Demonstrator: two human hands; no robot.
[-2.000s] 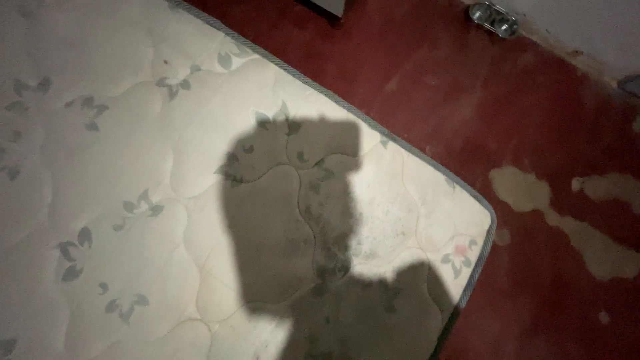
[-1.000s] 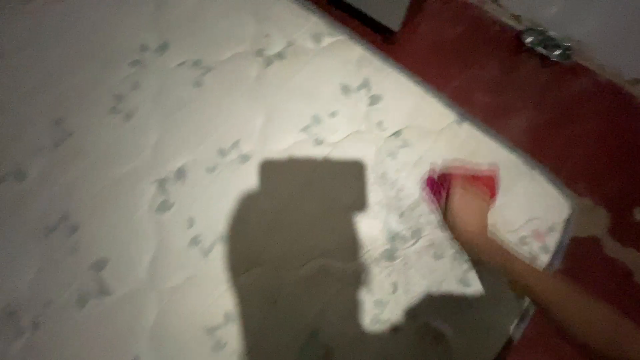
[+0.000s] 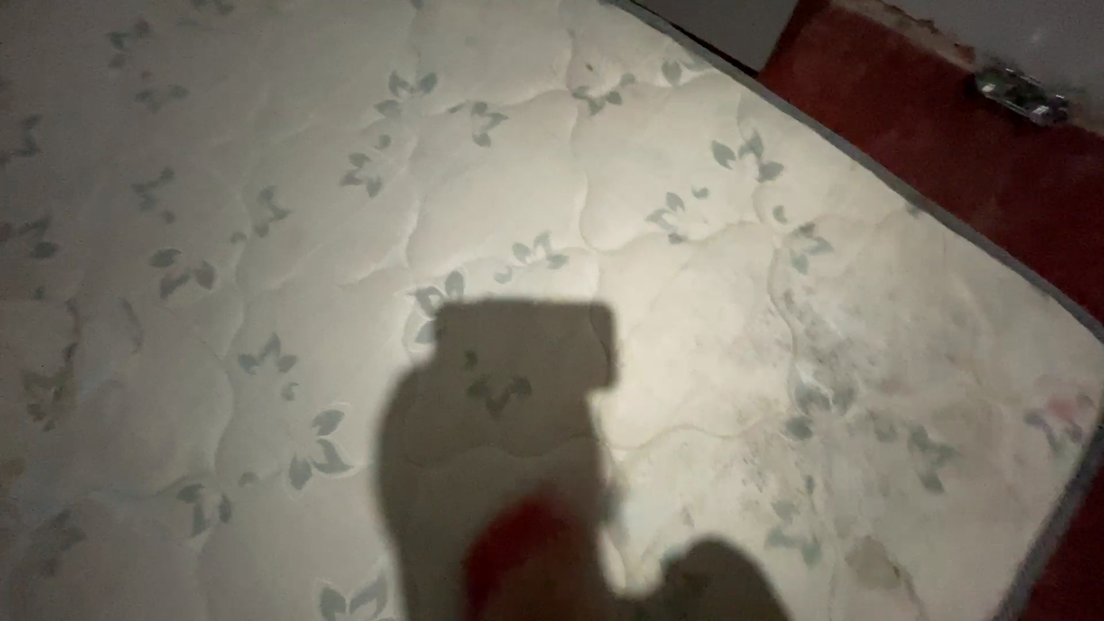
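A pale quilted mattress [image 3: 500, 190] with grey-green leaf prints and grey edge piping fills most of the view. Dark smudges mark its right part, near the corner. At the bottom centre, deep in the head-shaped shadow, my right hand [image 3: 548, 597] is dim and blurred, low over the mattress. It holds a red object [image 3: 516, 539], whose kind cannot be told here, and the fingers are mostly hidden in the dark. My left hand is out of view.
A red floor [image 3: 897, 112] with a pale wall [image 3: 1026, 39] behind it lies beyond the mattress edge. A small shiny metal-like item [image 3: 1022, 95] rests at the wall's foot. A grey panel [image 3: 733, 26] stands at the top, beside the mattress.
My right hand, out of view two seconds ago, was over the stained right part one second ago with the red object. It has moved left and nearer to me, into the shadow.
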